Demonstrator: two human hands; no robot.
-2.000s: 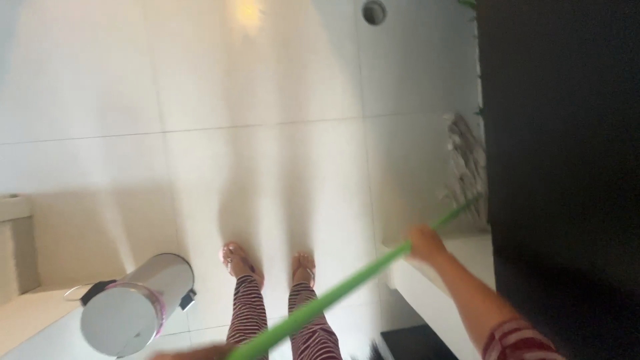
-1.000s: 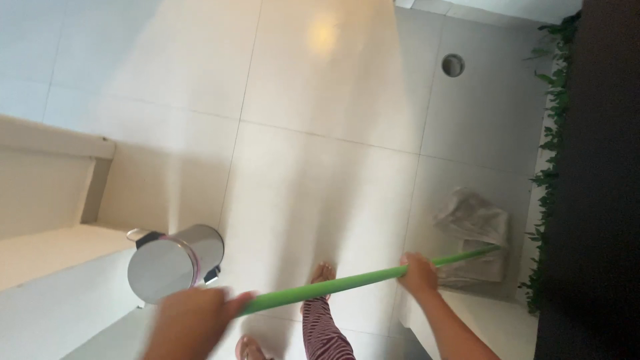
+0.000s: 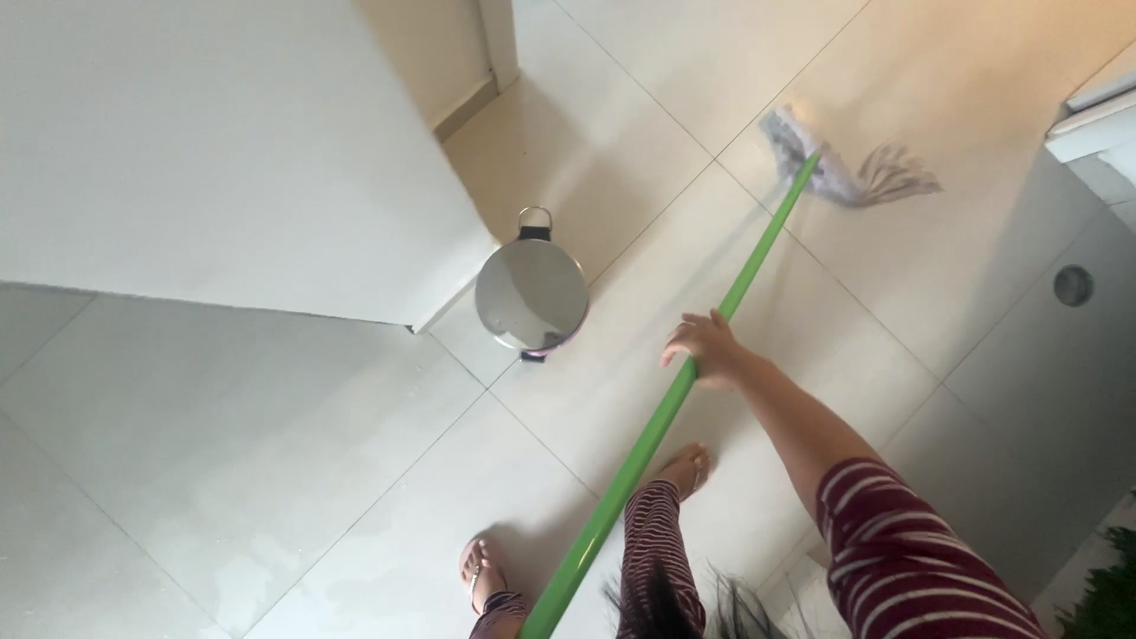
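My right hand (image 3: 706, 351) is wrapped around the middle of a long green mop handle (image 3: 639, 453). The handle slants from the bottom edge up to the right and ends in a grey string mop head (image 3: 816, 164), which lies spread on the light floor tiles with its strands fanned out to the right. My left hand is outside the frame, and so is the upper end of the handle.
A pedal bin with a shiny round lid (image 3: 532, 293) stands by the end of a white wall (image 3: 266, 160). A round floor drain (image 3: 1073, 285) is at the right, green foliage (image 3: 1105, 586) at the lower right. My sandalled feet (image 3: 688, 470) are below.
The mop head has moved from the corner near the foliage to the open tiles beyond the bin. My left hand has gone out of view. The view has turned strongly.
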